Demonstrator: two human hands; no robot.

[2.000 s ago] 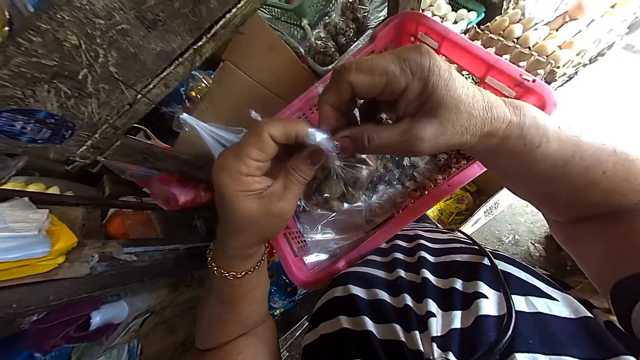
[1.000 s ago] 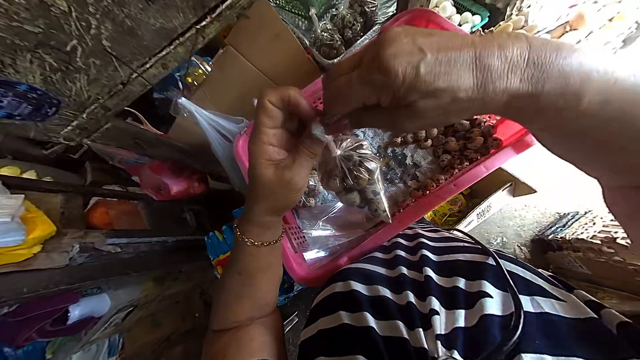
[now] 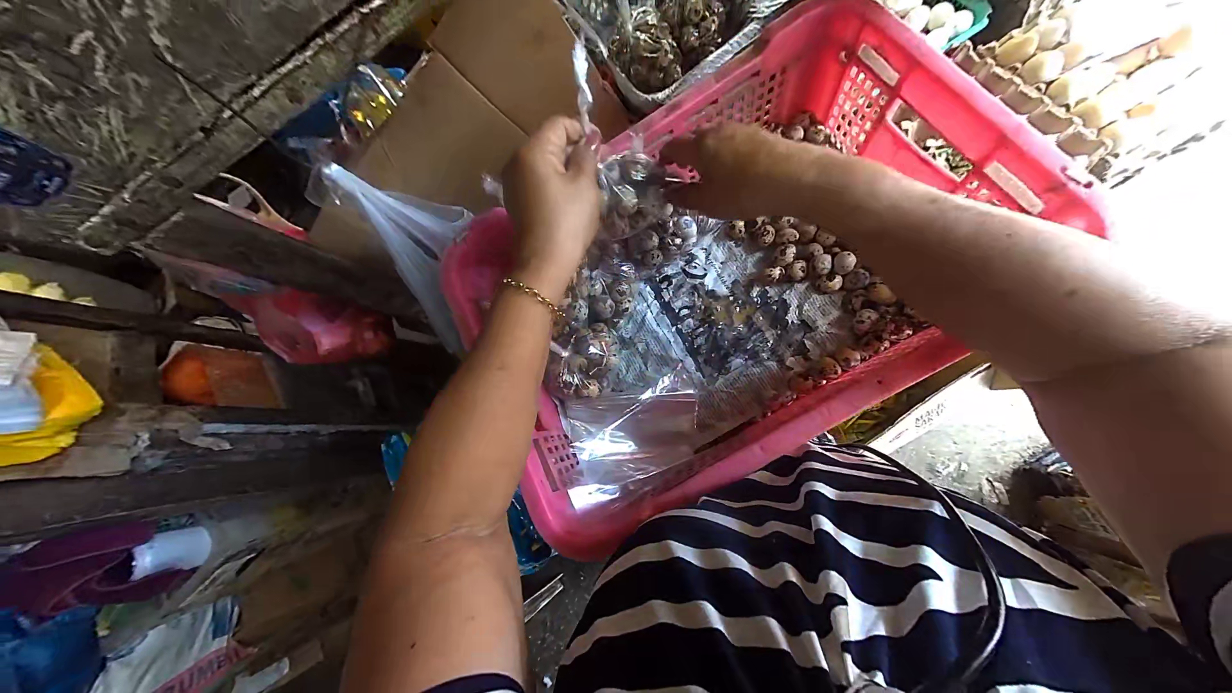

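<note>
A pink plastic crate (image 3: 770, 423) lined with newspaper (image 3: 664, 337) holds loose quail eggs (image 3: 818, 260) and clear bags of eggs (image 3: 587, 356). Over its left part my left hand (image 3: 553, 192), with a chain bracelet, grips the twisted neck of a clear plastic bag (image 3: 582, 82). A bag of quail eggs (image 3: 630, 192) lies between my hands. My right hand (image 3: 722, 171) is just right of that bag, by a small pink thing (image 3: 681, 173); its fingers are partly hidden. Flat clear plastic bags (image 3: 626, 433) lie in the near left corner of the crate.
Egg trays (image 3: 1078, 87) stand beyond the crate at the upper right. A basin of bagged eggs (image 3: 664, 48) is at the top. Cardboard (image 3: 462, 125) and a white plastic bag (image 3: 395, 221) are left of the crate. Wooden boards (image 3: 241, 423) run along the left.
My hands, earlier close together at the bag's neck, have moved apart. The egg bag that hung in front of the crate's middle is now farther back, and my right hand is lower over the crate.
</note>
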